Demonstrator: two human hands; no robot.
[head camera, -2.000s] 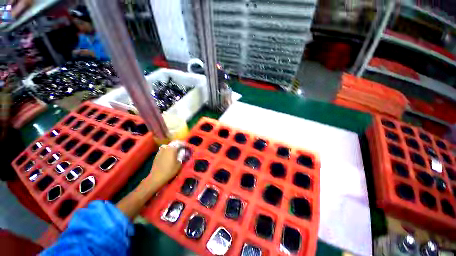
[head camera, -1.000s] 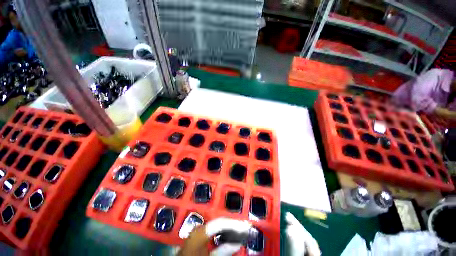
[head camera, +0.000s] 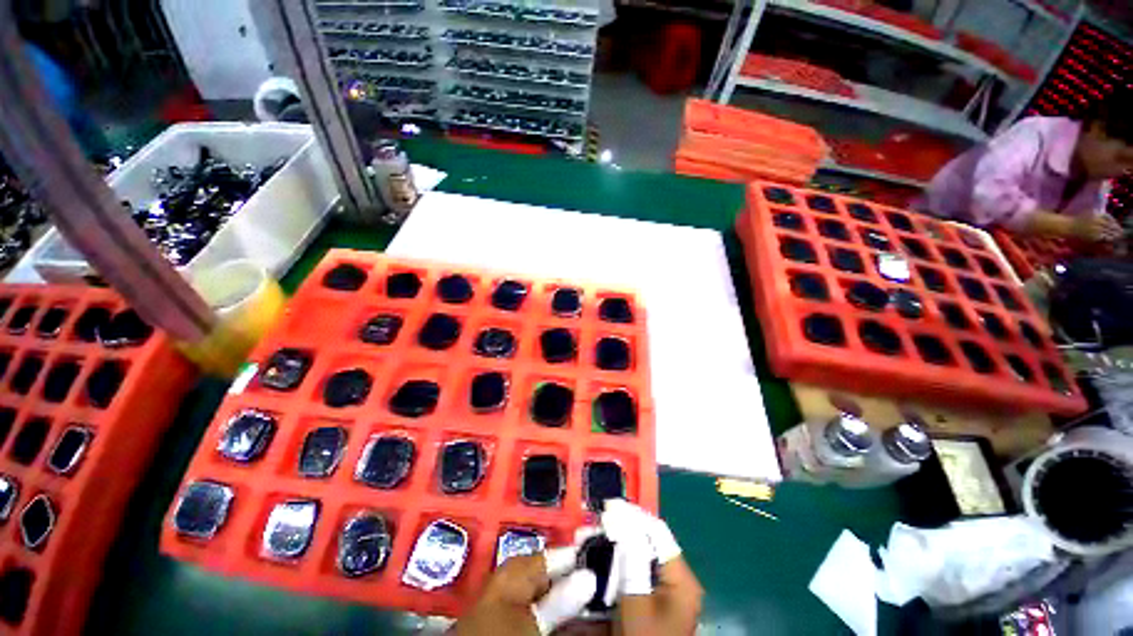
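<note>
An orange-red turnover tray (head camera: 311, 441) lies in front of me, with dark smartwatch units in many pockets; those in the near rows look silvery from glare. My left hand (head camera: 522, 596) and my right hand (head camera: 652, 578), both with white coverings on the fingertips, meet at the tray's near right corner. Between them they hold a dark smartwatch unit (head camera: 599, 572), partly hidden by the fingers. Its lower end is near the picture's bottom edge.
A second tray (head camera: 137, 422) is on the left, a third (head camera: 795, 354) on the right. A white sheet (head camera: 696, 298) lies behind. Right are two bottles (head camera: 851, 437), white wipes (head camera: 963, 559) and a round white item (head camera: 1031, 460). Back left are a white bin (head camera: 292, 186) and post. A person sits at the back right.
The view has shifted right. My left hand has moved from the tray's far left corner to its near right. My right hand has come in, and both now hold a unit.
</note>
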